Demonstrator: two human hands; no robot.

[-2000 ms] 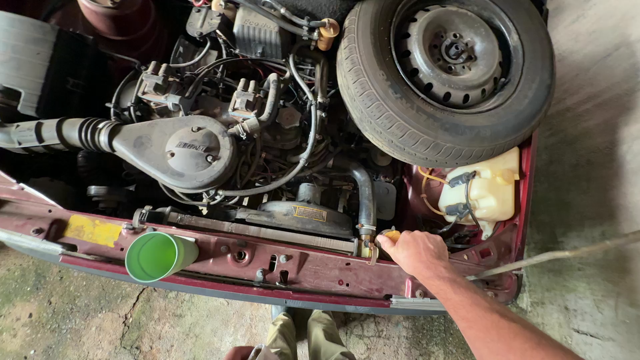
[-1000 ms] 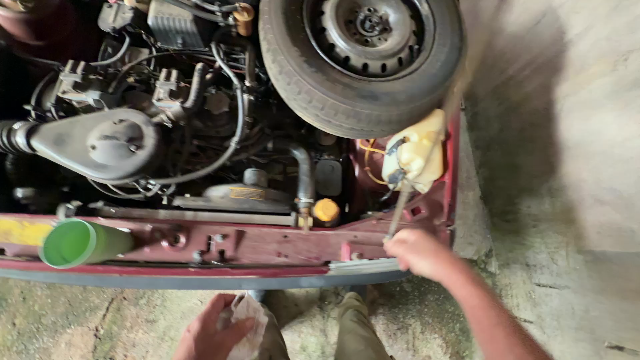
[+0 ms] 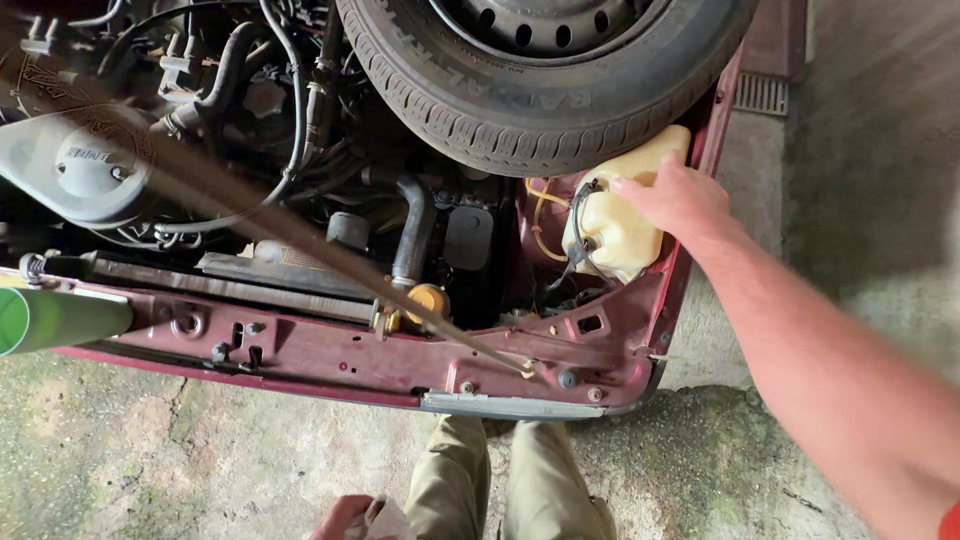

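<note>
My right hand [image 3: 679,196] reaches over the cream plastic fluid reservoir [image 3: 611,232] in the front corner of the engine bay, its thumb and fingers apart on or just above the top; contact is not certain. At the bottom edge, my left hand [image 3: 356,517] is partly in view with a crumpled, whitish translucent piece, perhaps plastic or paper, in its fingers. The orange cap [image 3: 427,301] sits at the radiator's end. A thin hood prop rod [image 3: 450,330] slants across the bay, its end at the red front crossmember [image 3: 315,352].
A spare wheel [image 3: 525,112] lies over the bay, against the reservoir's upper side. On the crossmember at far left, a green cup [image 3: 67,319] lies tilted or on its side. The air cleaner housing [image 3: 82,165] and hoses fill the left of the bay.
My right hand has moved from the orange cap to the rod, then off it to the reservoir. The rod's end now meets the crossmember. My left hand came into view. The view has shifted closer.
</note>
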